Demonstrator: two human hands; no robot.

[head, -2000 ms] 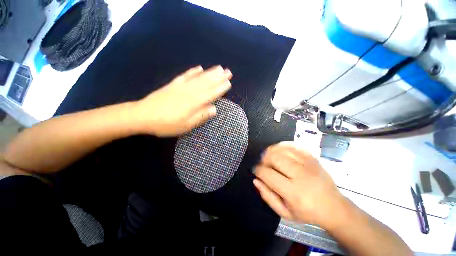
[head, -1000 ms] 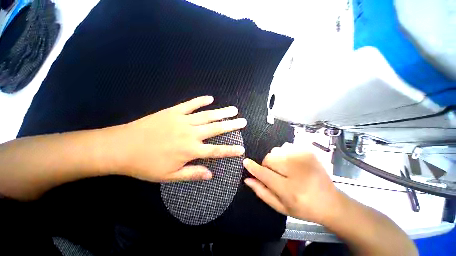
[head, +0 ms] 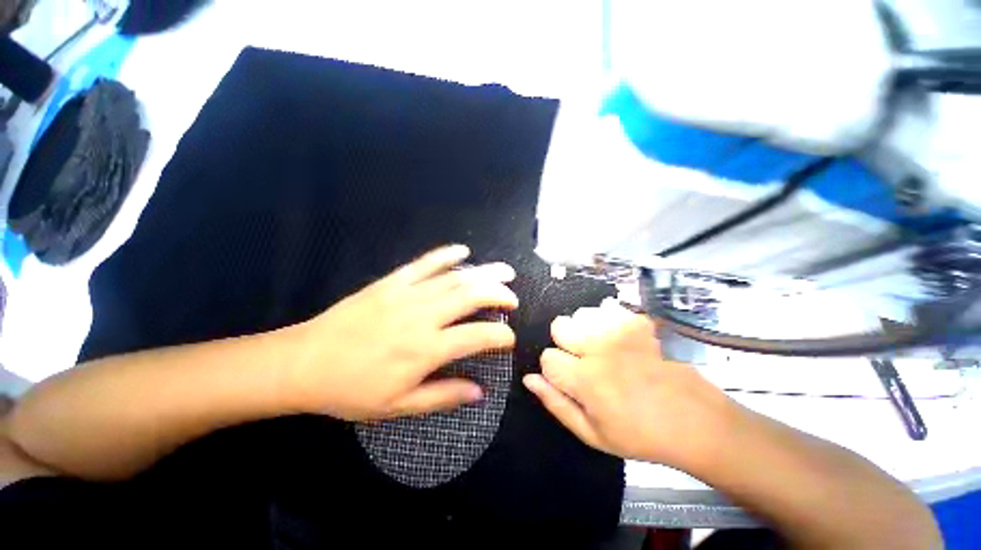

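A large black knit panel [head: 323, 183] lies flat on the white table, left of the sewing machine head [head: 731, 193]. An oval checked patch [head: 436, 446] lies on the panel. My left hand [head: 420, 338] lies palm down over the patch's upper part, fingers spread, holding nothing. My right hand [head: 608, 376] rests on the panel's right part, just right of the patch, with curled fingers. Whether it pinches cloth is hidden. The presser foot area [head: 613, 274] is just above my right hand, small and blurred. The panel's edge reaches under the machine head.
A round dark grey patch stack [head: 81, 172] lies on blue material at the left. Dark thread snips [head: 899, 397] lie on the table at the right. A curved dark guard [head: 753, 342] hangs at the machine head's front. The table's front edge [head: 688, 507] shows below my right forearm.
The view has shifted. My left hand has moved from the patch's upper left edge across its upper part, with fingers spread. My right hand stays beside the patch, fingers still curled.
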